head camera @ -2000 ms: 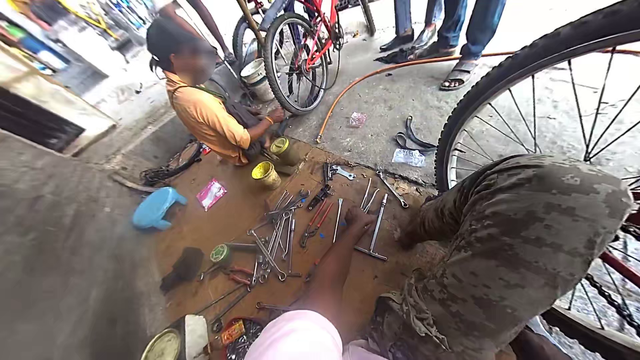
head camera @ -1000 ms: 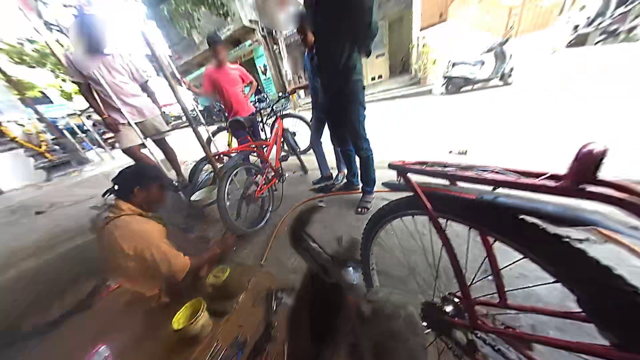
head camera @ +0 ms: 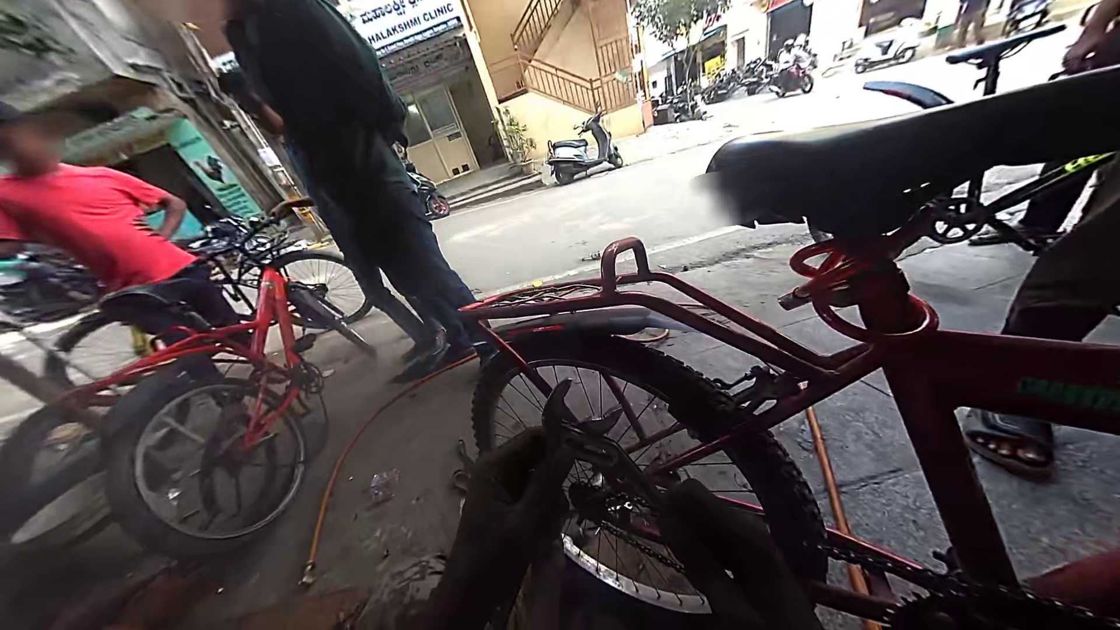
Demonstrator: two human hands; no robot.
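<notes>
Close to the rear wheel [head camera: 639, 385] of a red bicycle, both my hands are on a dark metal tool [head camera: 604, 446] that looks like pliers, its curved jaws spread at the upper end. My left hand [head camera: 512, 481] grips it near the jaws. Lower and to the right, my right hand [head camera: 713, 529] is closed around the handle end. Behind them are the wheel's hub and sprockets [head camera: 604, 499], with the chain [head camera: 910, 573] running off to the right. Deep shadow hides the fingers in part.
A red rear carrier [head camera: 639, 276] and black saddle [head camera: 857, 171] rise above the wheel. An orange hose [head camera: 350, 446] crosses the ground. Another red bicycle [head camera: 271, 324] is at left, beside a person in red [head camera: 96, 223] and one in dark clothes [head camera: 350, 140]. A sandalled foot [head camera: 1011, 446] stands at right.
The view has swung up from the floor of tools to the bicycle. One hand was down among the tools two seconds ago; now both hands are raised before the wheel, holding the tool.
</notes>
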